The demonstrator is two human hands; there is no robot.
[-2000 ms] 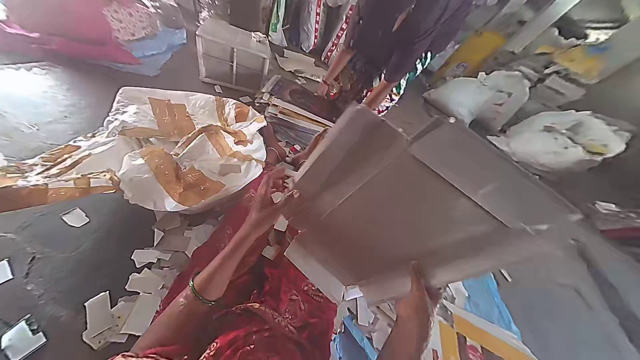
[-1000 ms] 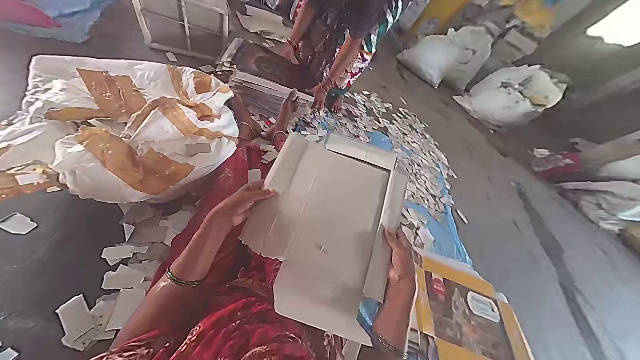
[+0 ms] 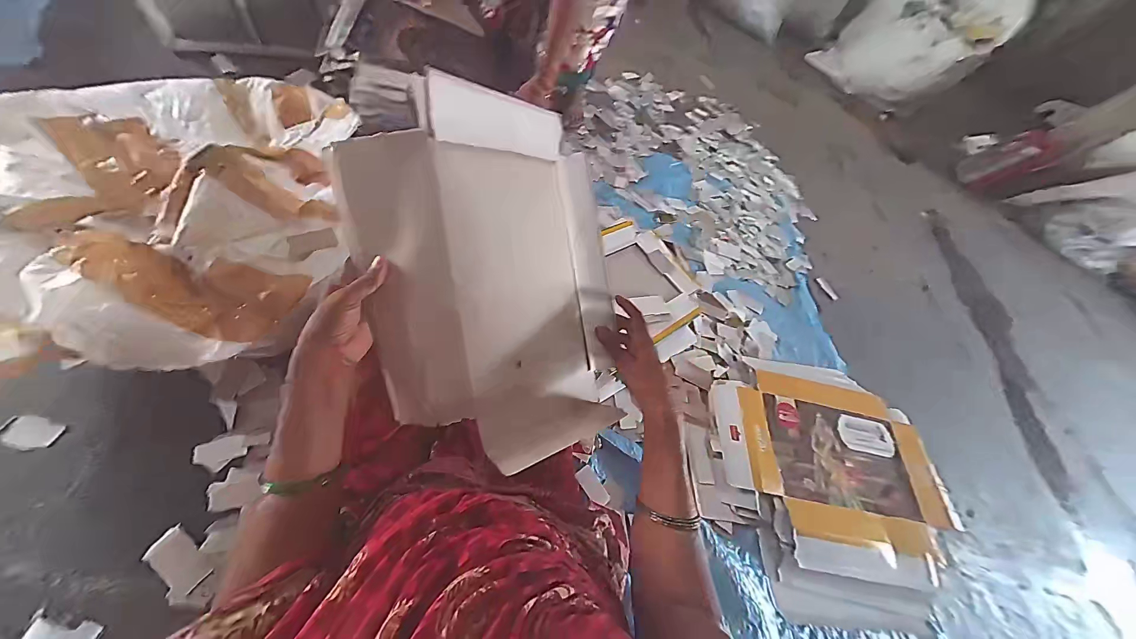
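An unfolded cardboard box blank (image 3: 515,266), its plain grey-brown side up, is held over my lap, with flaps standing out at its sides, top and bottom. My left hand (image 3: 342,324) grips its left flap, thumb on the face and fingers behind. At the right edge, my right hand (image 3: 637,355) has its fingers on the narrow side flap. To the right lies a stack of flattened boxes, the top one a printed box (image 3: 839,461) with yellow borders. Beyond the held blank, yellow-edged box pieces (image 3: 648,275) lie among scraps.
Cut card scraps (image 3: 719,177) cover a blue sheet (image 3: 781,319). A white sack with brown patches (image 3: 213,222) lies at left, more scraps (image 3: 177,559) below it. Another person's arm (image 3: 564,53) reaches in at the top. White sacks (image 3: 923,44) stand at upper right.
The blank, broad and tilted at my right two seconds ago, is now upright in front of me. My left hand holds its left flap. The view has shifted toward the lap.
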